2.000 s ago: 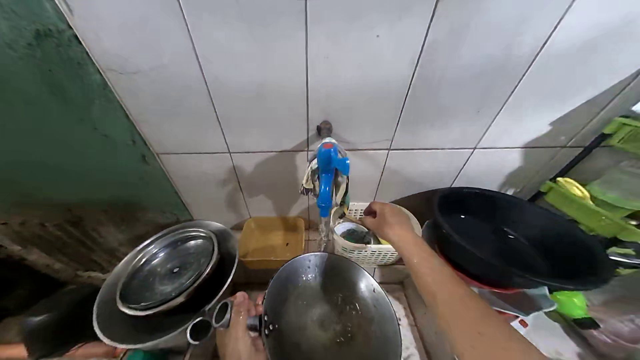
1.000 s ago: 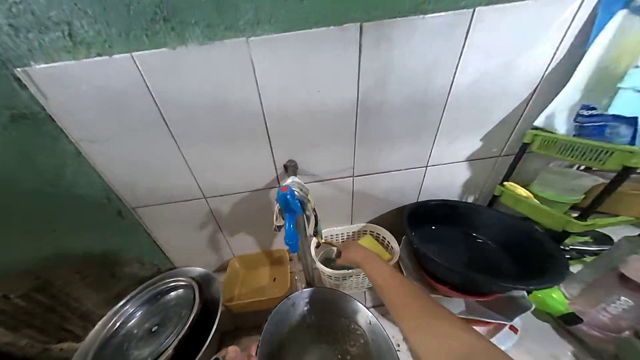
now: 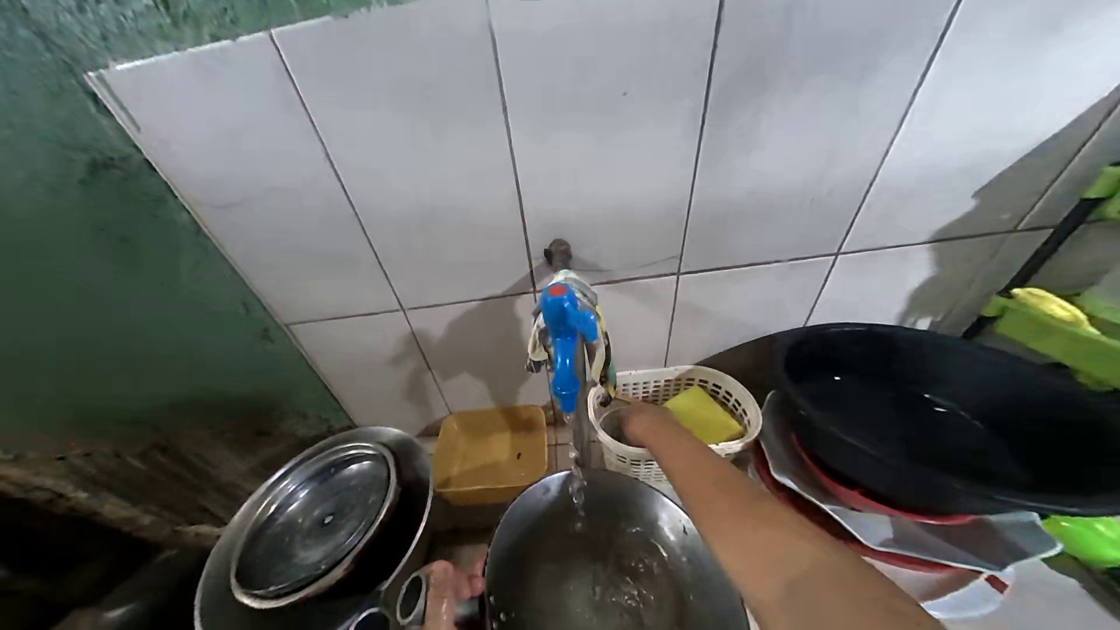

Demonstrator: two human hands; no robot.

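Water runs from the blue plastic faucet [image 3: 564,346] into a dark metal wok [image 3: 604,560] with some water in it. At the bottom edge, my left hand [image 3: 448,591] is closed around the wok's handle at its left side. My right hand [image 3: 637,423] reaches into the white plastic basket [image 3: 742,394] behind the wok, over a small bowl-like item at its left; the fingertips are hidden, so a grip cannot be told. A yellow sponge [image 3: 703,415] lies in the basket, right of my hand. Cloth is wrapped around the faucet's pipe.
Left of the wok stand a large metal basin [image 3: 214,560] with a round metal lid [image 3: 319,525] in it and a yellow-brown plastic tub [image 3: 490,451]. A large black basin [image 3: 945,420] rests on stacked red and grey items at right, beside a green rack [image 3: 1050,337]. A tiled wall rises behind.
My right hand has moved down into the basket from above it. The yellow sponge now shows plainly at the basket's right. The view has shifted.
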